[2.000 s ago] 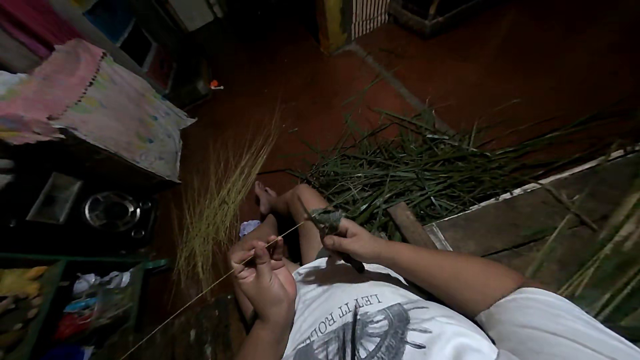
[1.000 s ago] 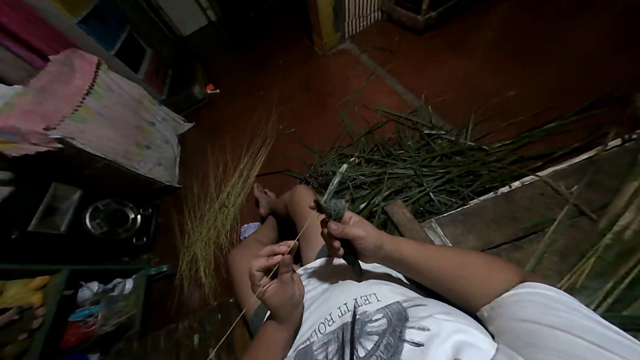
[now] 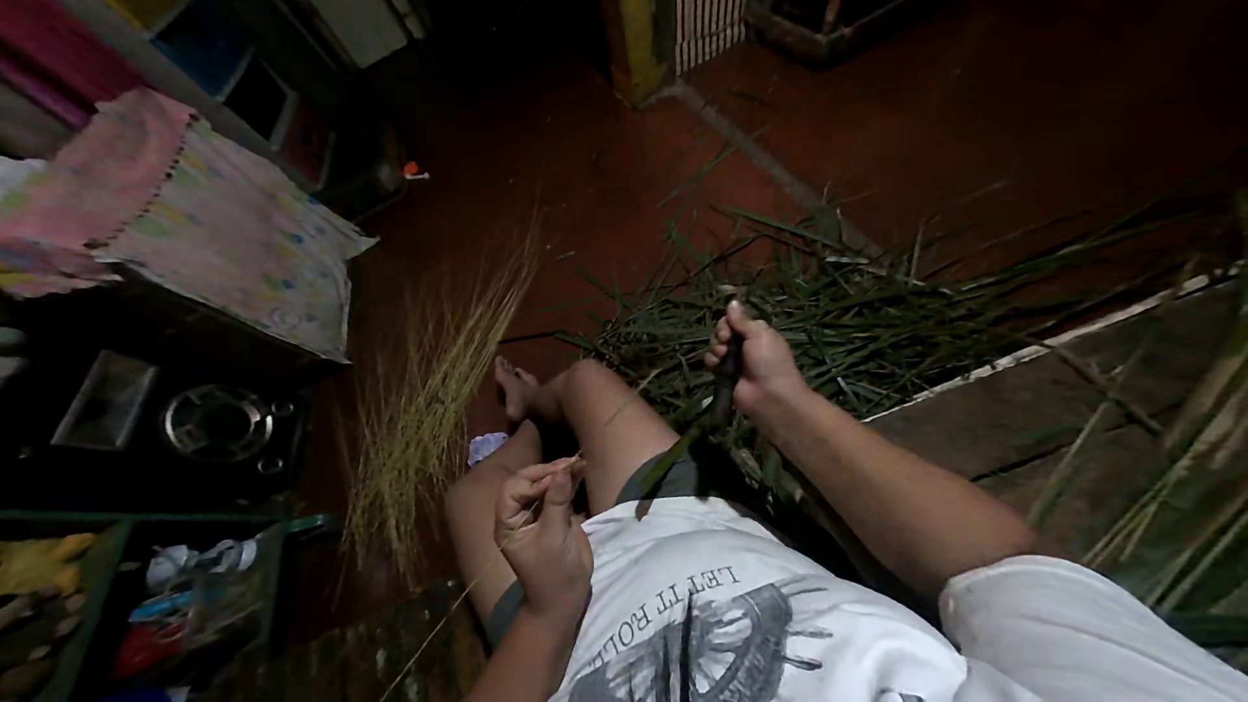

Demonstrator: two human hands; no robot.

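Observation:
My left hand pinches a thin straw-coloured stalk between thumb and fingertips; the stalk runs down past the wrist. My right hand is closed around a dark handle of what looks like a knife, its blade hard to make out. Beneath that hand lies a wide heap of green leaf blades on the floor, some strips reaching toward my lap. Left of my legs is a bundle of pale dry grass stalks.
At the left, a patterned cloth covers a box-like object beside a black speaker. A green-edged shelf holds mixed items at lower left. A wooden platform is on the right, with long stalks over it. A yellow post stands ahead.
My right hand with the dark handle has moved away from my left hand, outward over the green heap. The left hand has moved slightly toward my lap, still holding the stalk.

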